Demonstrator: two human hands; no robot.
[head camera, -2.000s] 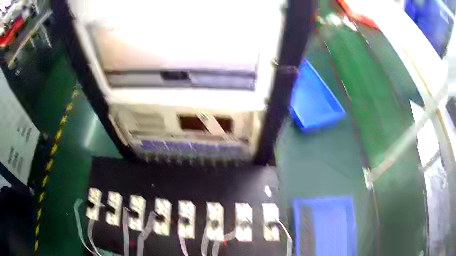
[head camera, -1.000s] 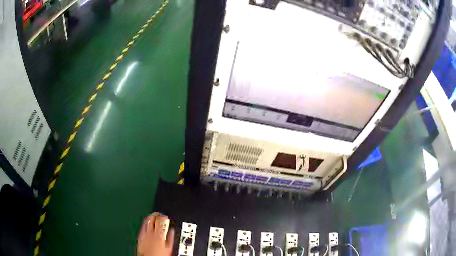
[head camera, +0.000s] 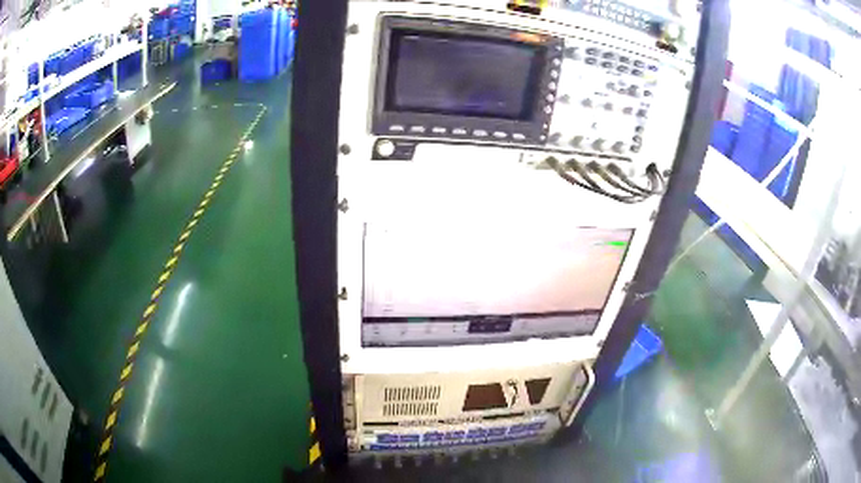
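Observation:
No hand is in the picture. The equipment rack (head camera: 319, 236) stands upright right in front of me, with a black frame and white panels. The oscilloscope (head camera: 467, 77) is at its top, with a dark screen, knobs and cables below. The wide pale monitor (head camera: 491, 283) is lit in the middle. The beige test unit (head camera: 444, 396) with a blue-labelled strip is below it. Only the back edge of the black test bench panel (head camera: 415, 472) shows at the bottom edge. The sockets and adapters are out of the picture.
A blue tray (head camera: 637, 353) lies right of the rack, and another blue shape (head camera: 675, 469) is blurred at the bottom edge. A white cabinet (head camera: 33, 396) stands at the left. Yellow-black floor tape (head camera: 179, 247) runs into the distance. Benches and stacked blue bins stand behind.
The view has tilted up, from the sockets to the rack's screens. The hand seen at the leftmost socket one second ago is out of the picture.

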